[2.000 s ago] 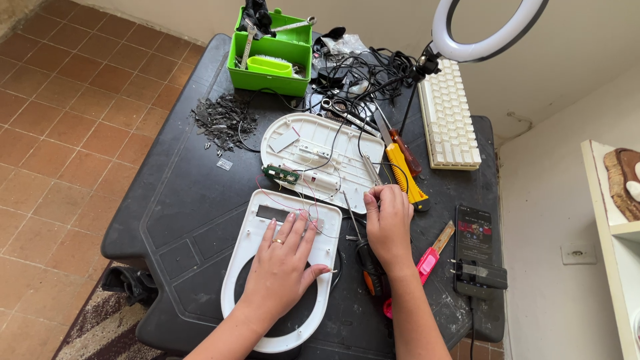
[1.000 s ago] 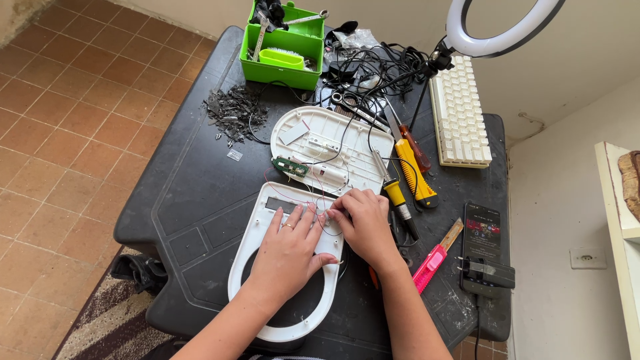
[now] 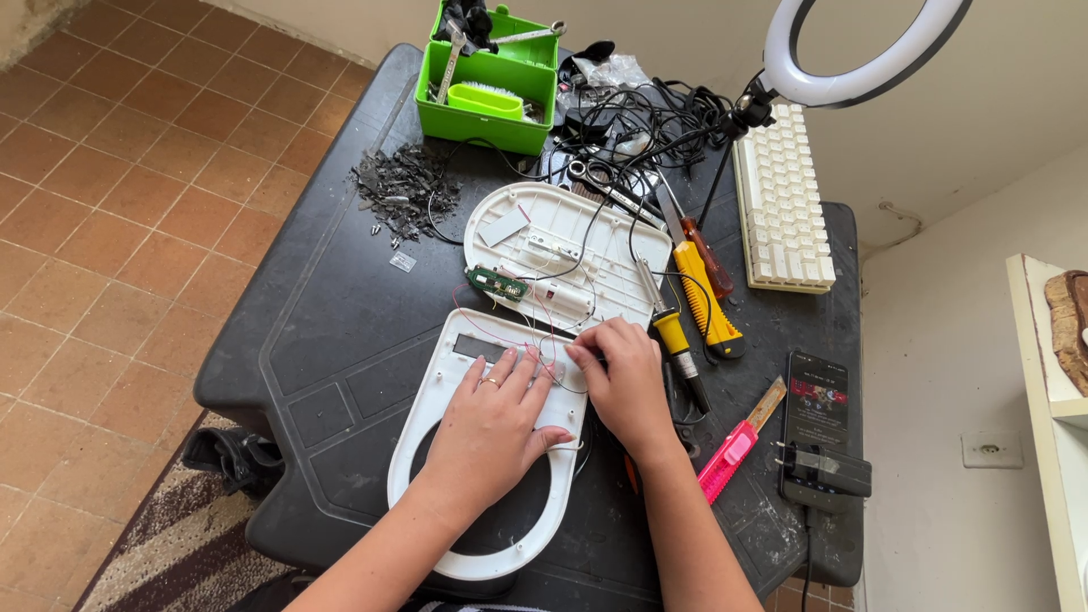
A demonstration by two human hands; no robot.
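Note:
A white plastic housing with a large round opening (image 3: 408, 442) lies on the black table. My left hand (image 3: 493, 416) rests flat across its upper part, fingers spread over thin wires near a grey display window (image 3: 478, 347). At the housing's upper right corner my right hand (image 3: 625, 382) has thumb and index finger pinched together, close to a thin dark wire; whether the wire is between them is hard to see. Beyond lies the ribbed white back shell (image 3: 625, 255) with a green circuit board (image 3: 497, 283), joined by thin wires. A yellow-handled soldering iron (image 3: 671, 333) lies just right of it.
Right of my hands lie a yellow utility knife (image 3: 705, 297), a red-handled screwdriver (image 3: 707, 259), a pink utility knife (image 3: 731, 455) and a phone (image 3: 816, 408). Farther back are a green toolbox (image 3: 484, 127), tangled black cables (image 3: 671, 119), dark debris (image 3: 406, 191), a white keyboard (image 3: 784, 204) and a ring light (image 3: 858, 85).
The soldering iron, its handle hidden behind my right hand two seconds ago, now shows fully on the table. My right hand has moved onto the housing's upper right corner. My left hand stays on the housing.

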